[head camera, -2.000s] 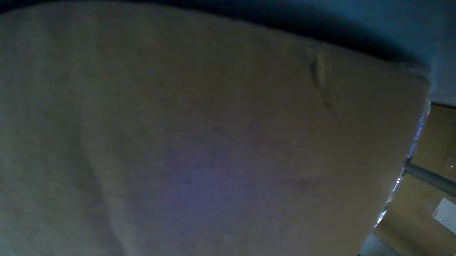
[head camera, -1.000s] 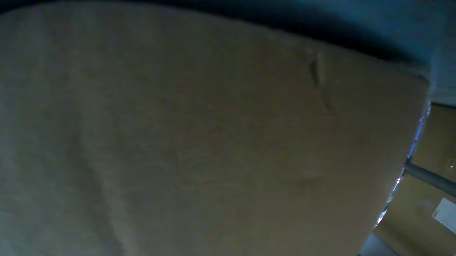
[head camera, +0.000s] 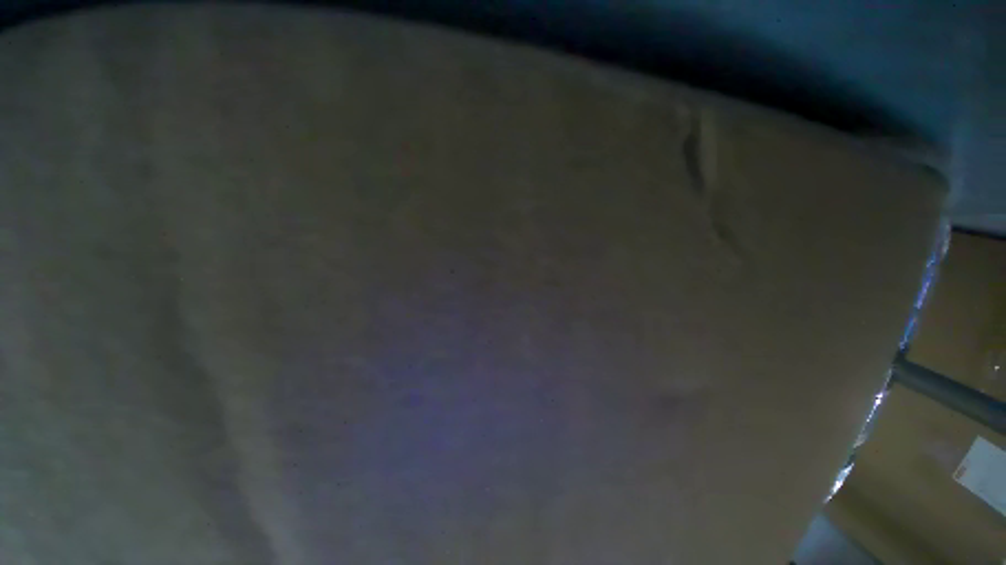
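Observation:
A large brown surface that looks like cardboard (head camera: 496, 287) fills most of the head view, very close to the camera. It has a small dent or crease near its upper right and a long soft fold at the lower left. A shiny, bright strip (head camera: 874, 408) runs along its right edge. The view is dim and blurred. Neither my left hand nor my right hand is in the picture.
At the right edge is another brown surface, perhaps a carton (head camera: 921, 475), with a white label (head camera: 985, 475). A grey bar (head camera: 951, 394) crosses in front of it. A blue-grey surface (head camera: 883, 55) lies beyond the top edge, with a dark band between.
Only the tint of the brown surface shifts slightly, with a faint purple patch at its middle now. Nothing has visibly moved.

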